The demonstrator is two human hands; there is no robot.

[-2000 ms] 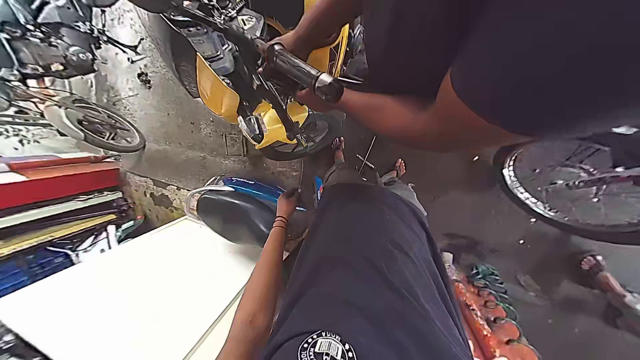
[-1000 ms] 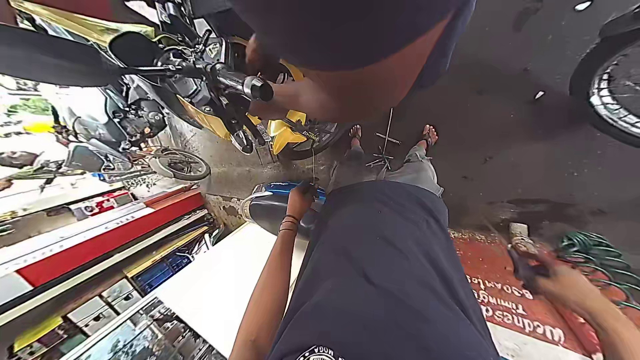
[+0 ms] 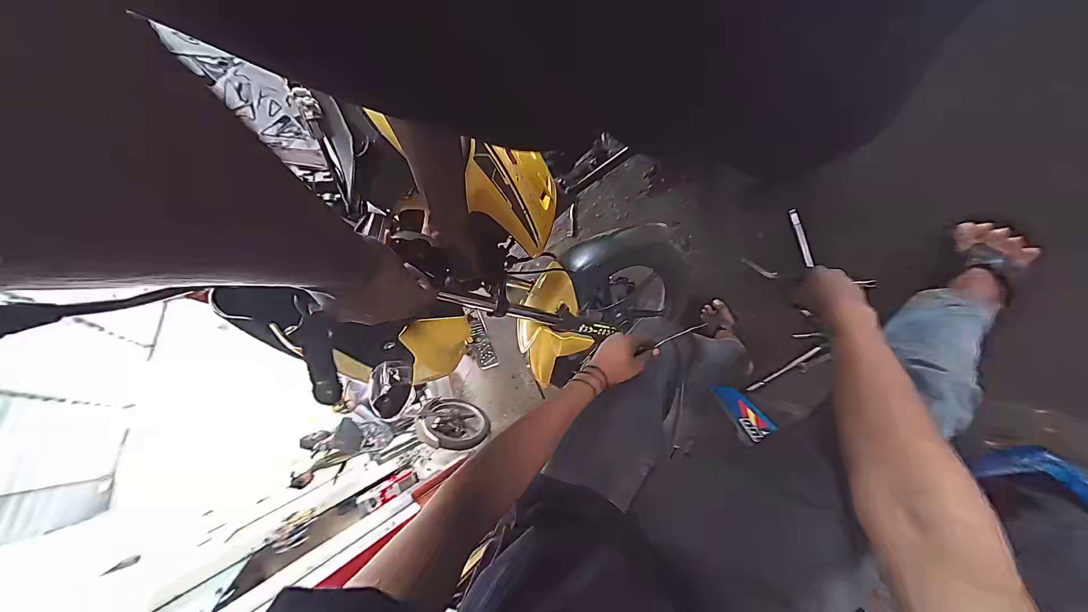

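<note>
My left hand (image 3: 619,360), with bands on its wrist, is closed around a thin metal tool (image 3: 682,334) beside the front fork (image 3: 476,302) of a yellow motorcycle. Farther right, my right hand (image 3: 829,293) grips a tool with a dark handle and a bright metal shaft (image 3: 800,236); its exact kind cannot be told. The yellow front fender (image 3: 546,327) and the black front wheel (image 3: 633,285) are just past my left hand. Another person's hands (image 3: 395,289) are at the motorcycle's handlebar area, partly in shadow.
Another person's dark-clothed body covers the top and upper left. Metal tools (image 3: 786,368) lie on the ground between my feet. A blue piece with a red and yellow graphic (image 3: 745,414) is near them. Another motorcycle's wheel (image 3: 453,423) stands at the lower left.
My right hand has come from the lower right to above the ground tools, now with a shafted tool in it. The other person's body covers more of the view, which has shifted strongly.
</note>
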